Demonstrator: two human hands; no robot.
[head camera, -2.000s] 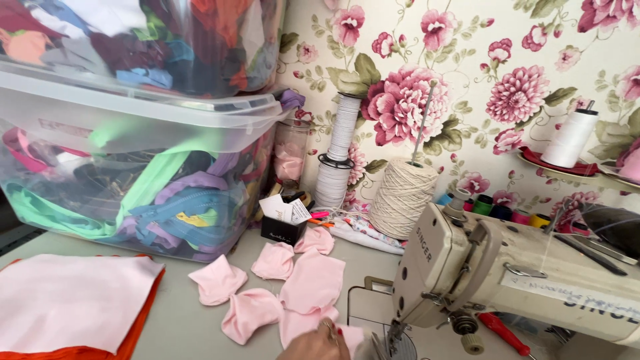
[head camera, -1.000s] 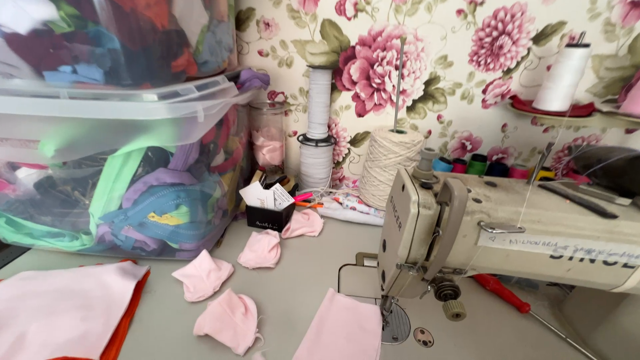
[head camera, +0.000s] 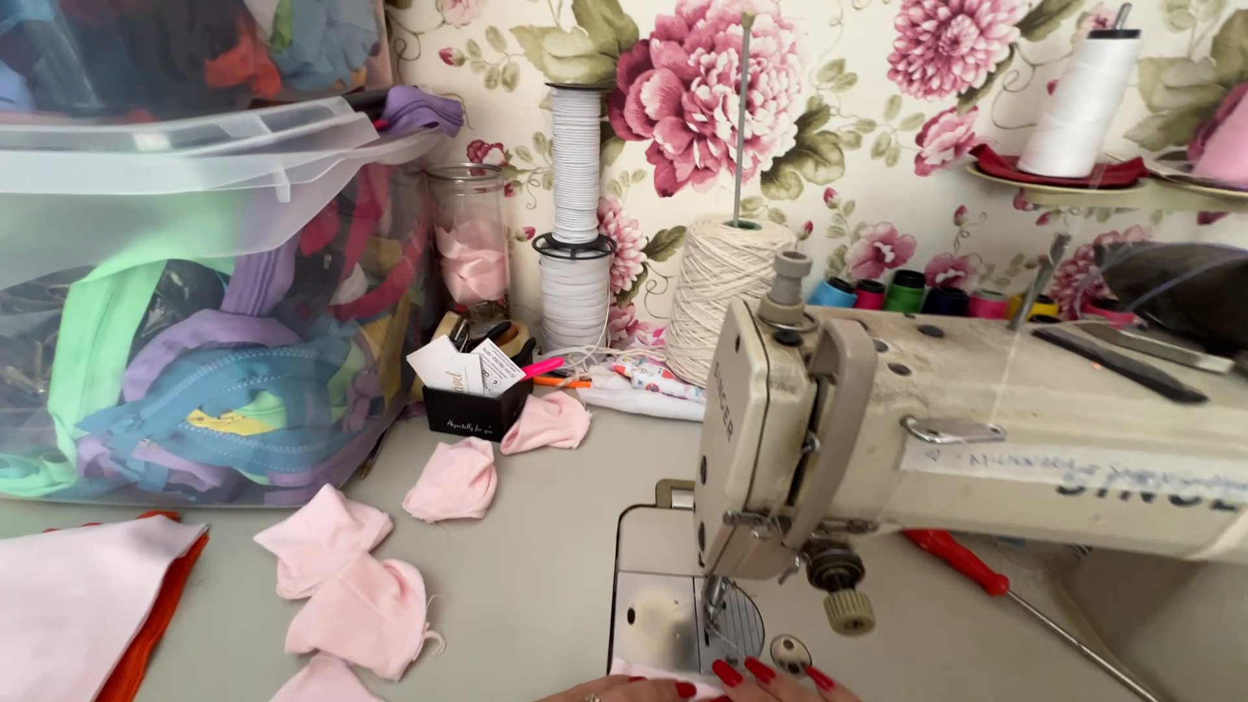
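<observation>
At the bottom edge, my left hand (head camera: 624, 690) and my right hand (head camera: 780, 682) lie close together, fingertips on a piece of pink fabric (head camera: 648, 669). Most of both hands and of the fabric is out of view. Just behind them is the presser foot and needle area (head camera: 717, 600) of a Singer sewing machine (head camera: 809, 439). Several small pink sewn fabric pieces (head camera: 361, 614) lie in a loose line to the left.
Stacked clear plastic bins (head camera: 214, 292) of fabric and zippers stand at left. Pink and orange cloth (head camera: 78, 595) lies in front. Behind are a black card box (head camera: 473, 409), a glass jar (head camera: 468, 244), elastic spools (head camera: 575, 195) and a cord cone (head camera: 726, 283). A red-handled screwdriver (head camera: 960, 561) lies right.
Two seconds ago one hand was at the pink pieces left of the machine; one second ago no hand showed. Now both hands are at the fabric before the needle. The view has shifted.
</observation>
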